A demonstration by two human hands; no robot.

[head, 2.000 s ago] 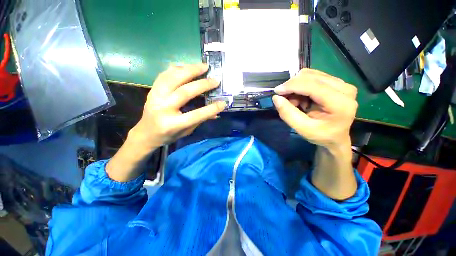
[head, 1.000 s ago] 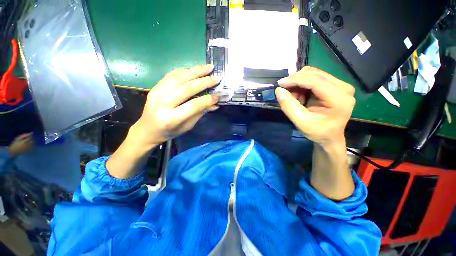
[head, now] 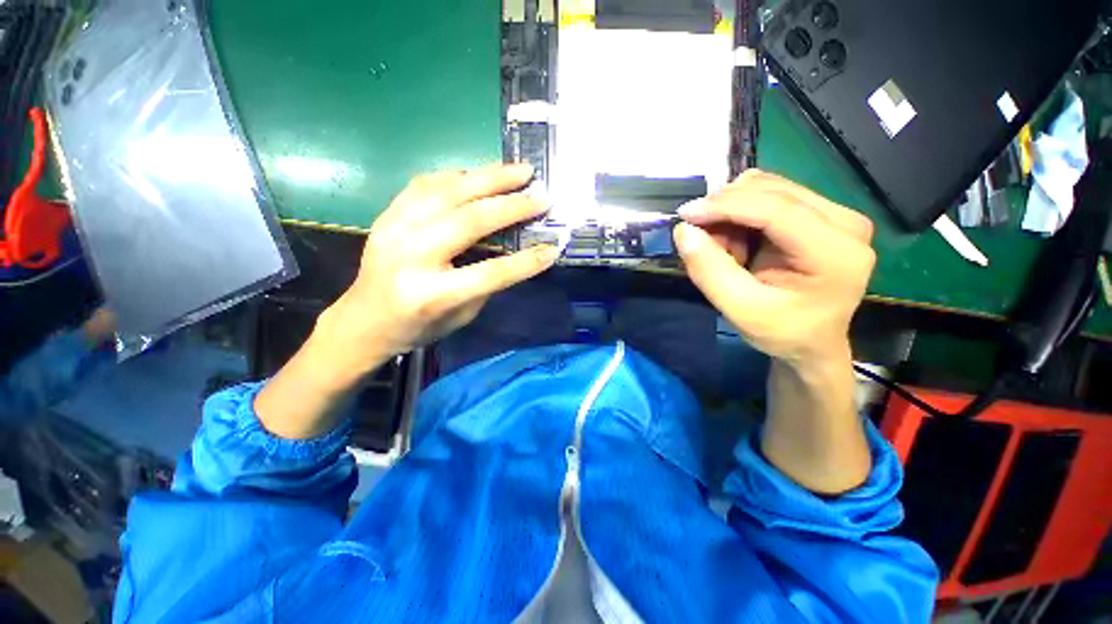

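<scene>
An open tablet chassis with a large white battery (head: 640,104) lies at the top centre, its lower end near the bench edge. My left hand (head: 439,250) rests on its lower left corner, fingers apart. My right hand (head: 780,262) is at the lower right corner, thumb and forefinger pinched on a thin piece, strip or tool, over the lower board (head: 604,241). The fingertips partly hide it, and I cannot tell what it is.
A bagged silver-grey back cover (head: 165,171) lies at left beside an orange-red tool (head: 31,219). A black back cover (head: 933,104) lies at right, near a black corded tool (head: 1055,299). A red-orange frame (head: 1000,488) stands below right. A person's blue sleeve (head: 55,366) shows at left.
The dark piece at my right fingertips sits lower against the chassis end than two seconds ago. My hands stay at the same corners. The other person's hand and sleeve have come into view at left.
</scene>
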